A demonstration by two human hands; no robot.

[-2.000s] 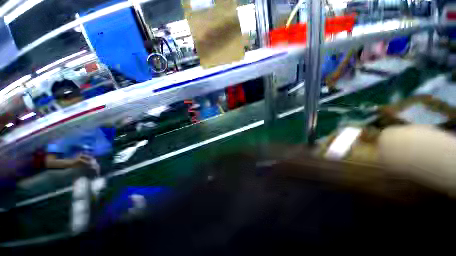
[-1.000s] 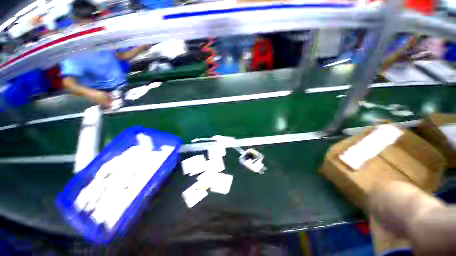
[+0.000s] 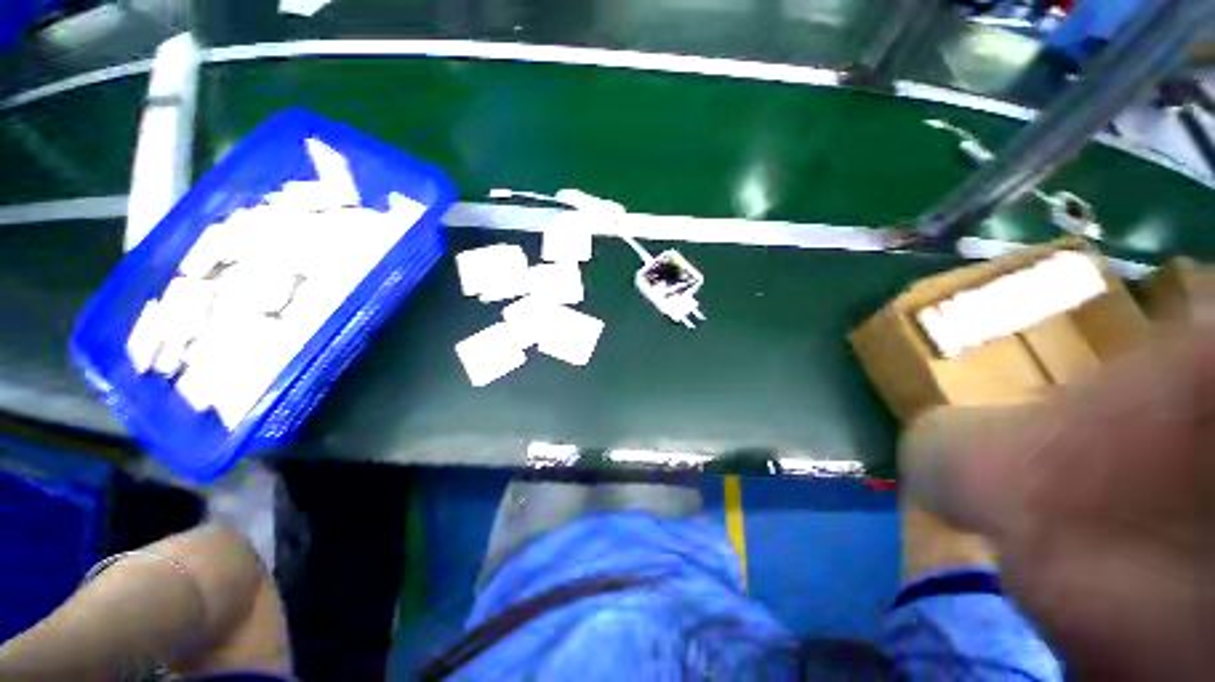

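One open white power adapter (image 3: 670,276) lies on the dark green bench, its dark inside showing, its pins pointing lower right and its cord running up left. Several flat white covers (image 3: 493,350) lie loose left of it. A blue basket (image 3: 440,200) heaped with white covers stands at the left. My left hand (image 3: 245,501) is blurred below the basket, at the bench's front edge; its fingers and any hold are unclear. My right hand (image 3: 1039,486) is large and blurred close to the camera at the right, partly over the carton; its fingers cannot be made out.
An open cardboard carton (image 3: 899,349) with a row of white pieces stands at the right. A slanting metal post (image 3: 1053,120) rises behind it. The green conveyor (image 3: 560,127) runs beyond the white edge line, with another corded adapter (image 3: 1070,209) at its right. A white bar (image 3: 163,140) lies behind the basket.
The view has tilted down from the line to the bench, and my lap and left arm have come into view. My right hand looks larger and nearer. The adapter and loose covers look unmoved since one second ago.
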